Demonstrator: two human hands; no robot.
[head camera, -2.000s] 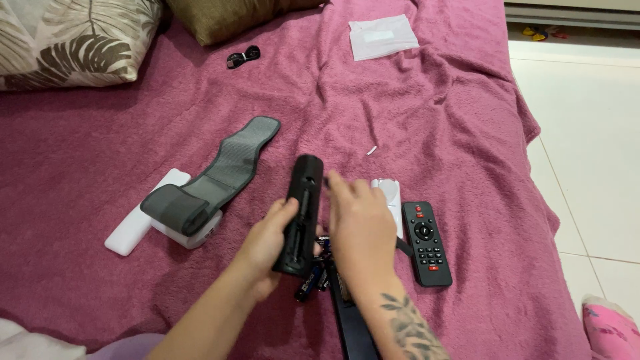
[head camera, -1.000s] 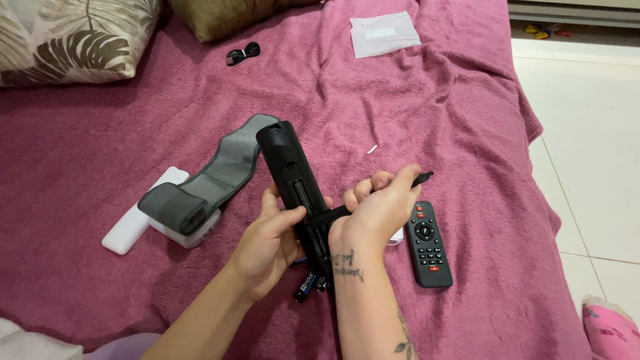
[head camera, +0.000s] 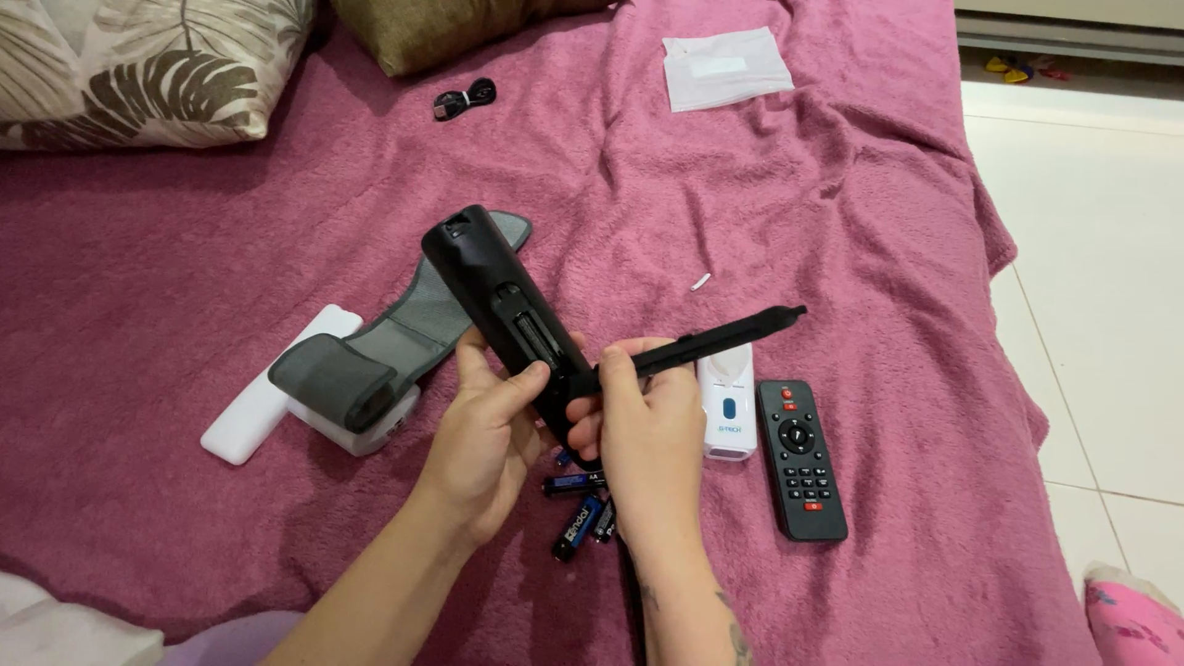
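Observation:
My left hand (head camera: 490, 425) holds a black cylindrical plastic device (head camera: 490, 287), tilted, with a slot in the side that faces up. In my right hand (head camera: 652, 398) is a long, thin black plastic piece (head camera: 726, 340); its inner end touches or lies very near the device's lower part. Several AA batteries (head camera: 578, 527) lie on the blanket below the device, partly hidden by my right hand. Right of that hand are a white handheld device (head camera: 729, 407) and a black remote control (head camera: 802, 462). A grey fabric cuff (head camera: 407, 324) lies behind my left hand.
A pink blanket (head camera: 879, 351) covers the bed. On it are a white elongated case (head camera: 277, 388), a white box-like unit (head camera: 356, 435) under the cuff, a coiled black cable (head camera: 465, 99), a clear plastic bag (head camera: 728, 69) and cushions (head camera: 157, 74). A socked foot (head camera: 1133, 615) shows at lower right.
The black device, upright two seconds ago, now leans to the left. My right hand holds the long black piece out to the right, and more of the batteries and white device shows.

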